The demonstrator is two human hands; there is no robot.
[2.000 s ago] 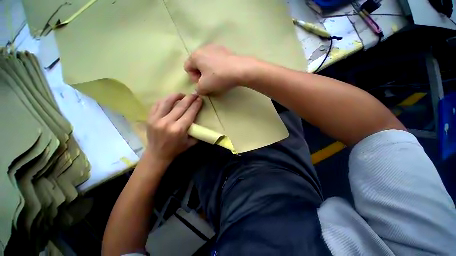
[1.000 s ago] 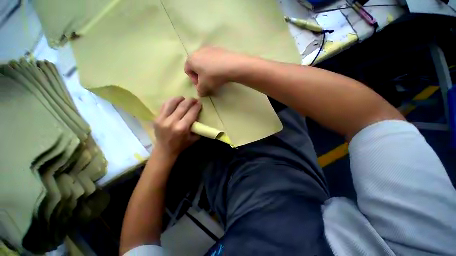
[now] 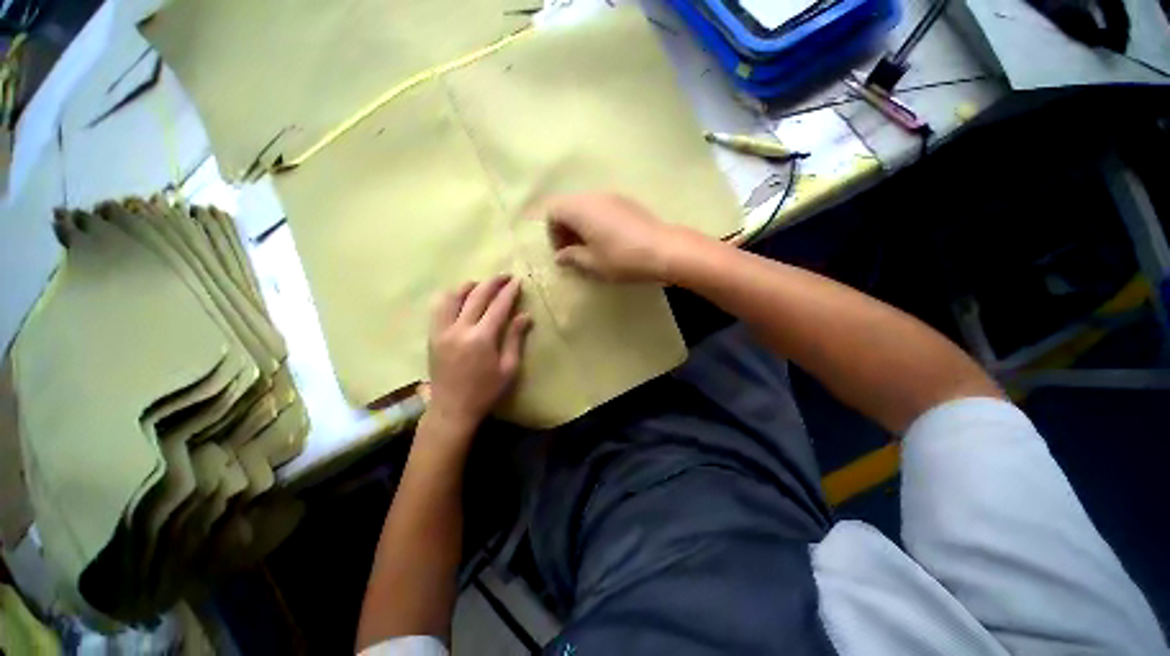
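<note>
An olive-khaki leather panel (image 3: 385, 244) lies over the table edge and partly over my lap. A thin seam line (image 3: 485, 167) runs down its middle. My left hand (image 3: 477, 349) rests on the panel just left of the seam, fingers spread a little, pressing on the surface. My right hand (image 3: 611, 238) is above the panel just right of the seam, fingers curled with thumb and fingertips close together. I cannot tell if something thin is between them.
Stacked cut panels (image 3: 122, 308) with wavy edges stand at the left. Another panel (image 3: 308, 64) lies beyond. Blue-rimmed trays (image 3: 770, 58), a pink-red tool (image 3: 888, 103), and a yellowish pen-sized tool (image 3: 751, 145) with black cord (image 3: 780, 195) are at the upper right.
The rolled-up corner of the panel by my left hand now lies flat. My left hand has changed from gripping the roll to resting on the panel. My right hand has moved right, off the seam.
</note>
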